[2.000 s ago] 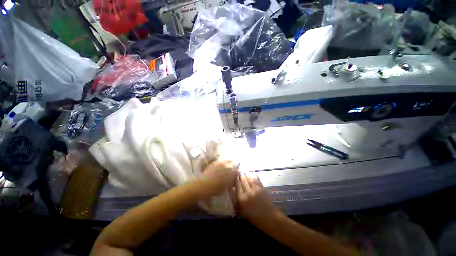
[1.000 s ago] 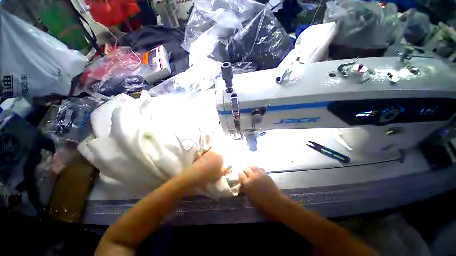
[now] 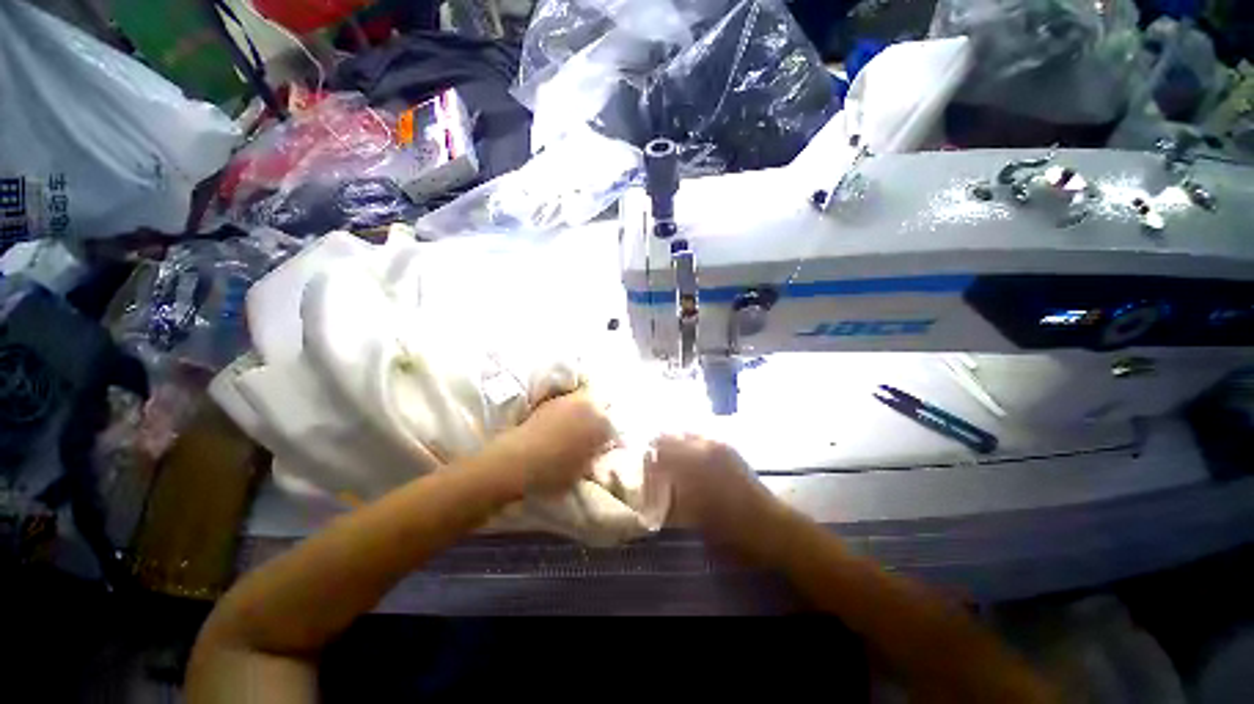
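A cream-white garment lies heaped on the machine bed, left of the needle area. My left hand holds the cloth near the heap's right side. My right hand holds the garment's edge just right of it, slightly blurred. Both hands are in front of the presser foot area, which is washed out by bright light. The white sewing machine has a blue stripe and JACK lettering. Fingertips and the exact grip are hard to see in the glare.
Dark thread snips lie on the bed right of the needle. Clear plastic bags and a small box are piled behind. A white bag stands at the left. The grey table edge runs along the front.
The view has shifted, so the machine appears further right. The hands stay on the cloth; since the oldest frame they are higher, nearer the needle area. The cloth's front end has lifted from the table edge.
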